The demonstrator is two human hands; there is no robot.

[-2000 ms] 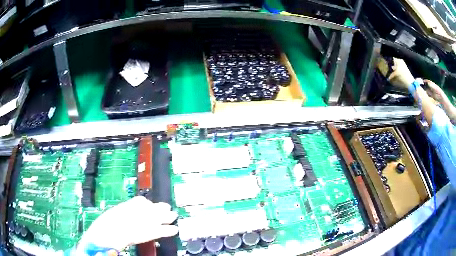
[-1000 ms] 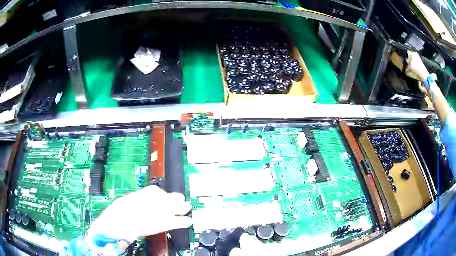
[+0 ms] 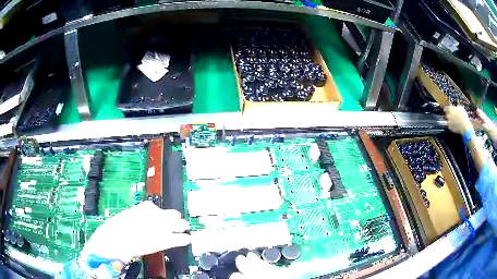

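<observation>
A green circuit board [image 3: 305, 188] lies in its carrier, with three blank white strips [image 3: 234, 200] across it. Round capacitors [image 3: 290, 252] stand in a row along its near edge. My left hand [image 3: 139, 231] is over the red-brown carrier bar [image 3: 155, 180], fingertips together beside the left end of the nearest strip. Whether it holds anything is unclear. My right hand [image 3: 253, 266] is at the bottom edge, mostly cut off, over the middle of the capacitor row. Dark shapes at its fingers could be fingertips or capacitors, and they hide part of the row.
Another green board [image 3: 49, 190] lies left. A carton of black capacitors [image 3: 289, 106] and a black bin with white paper [image 3: 158, 101] sit on the shelf behind. A part-filled carton [image 3: 441, 210] lies right. A neighbouring worker's hand [image 3: 459, 119] is beside a tilted carton [image 3: 444, 84].
My right hand has come in at the bottom edge over the capacitor row. My left hand stays beside the strip. The neighbour's hand has lowered, and a filled carton now shows there.
</observation>
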